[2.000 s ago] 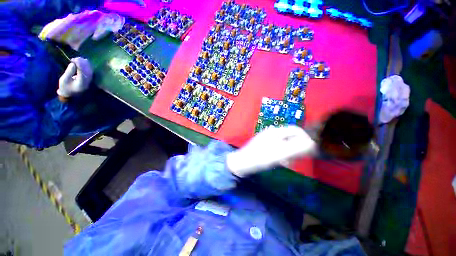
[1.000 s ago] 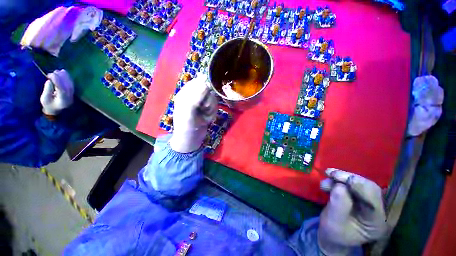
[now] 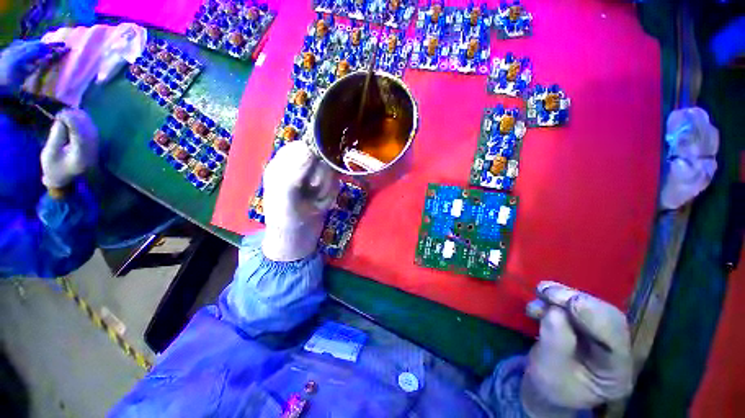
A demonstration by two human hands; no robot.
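My gloved left hand (image 3: pixel 296 200) holds a metal cup (image 3: pixel 365 122) by its left side, above the board panels. Amber-brown liquid shows in the cup, with a pale strip in it and a thin stick standing up against the far rim. A green circuit board panel (image 3: pixel 466 231) with white rectangles lies flat on the red mat; its upper part looks bluer. My gloved right hand (image 3: pixel 578 343) is at the lower right of the panel, fingers pinched together. A faint, blurred thin line seems to run from its fingertips towards the panel.
Component-side-up board panels (image 3: pixel 453 37) lie in rows on the red-pink mat (image 3: pixel 592 188), with small board pieces (image 3: pixel 547 106) to their right. A white cloth (image 3: pixel 689 155) lies at the right table edge. A coworker's gloved hand (image 3: pixel 69 147) and more boards (image 3: pixel 193 145) are at left.
Since two seconds ago my left hand and the cup have moved left, away from the panel, and my right hand has come into view. In the last second both hands have barely moved.
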